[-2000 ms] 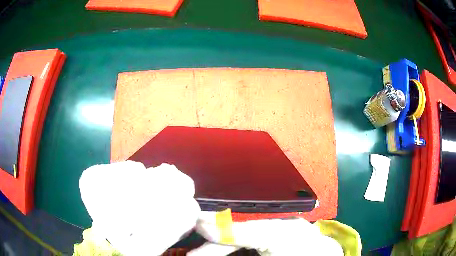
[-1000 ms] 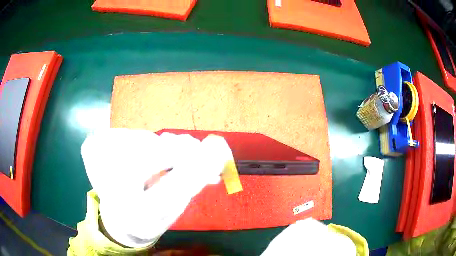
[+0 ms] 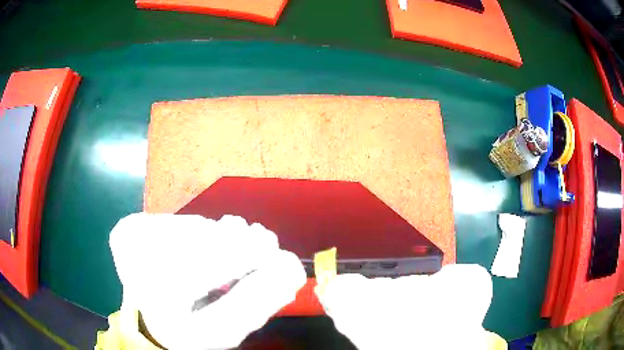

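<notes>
The dark tablet lies face or back up, which I cannot tell, on the near part of the foam pad; its near edge looks raised and shows small openings. My left hand, in an overexposed white glove, is closed around the tablet's near left edge. A yellow strip sticks up at the middle of that edge. My right hand, also white-gloved, lies along the near right edge with its fingertips at the strip's lower end; its grip is lost in glare.
Foam pads with tablets stand at left and right. More pads lie at the far side. A blue tape dispenser, a small jar and a white piece are at right.
My right hand has come up from the bottom edge to the tablet and yellow strip. My left hand has moved down and the tablet's near edge has lowered. The far right pad shifted slightly right.
</notes>
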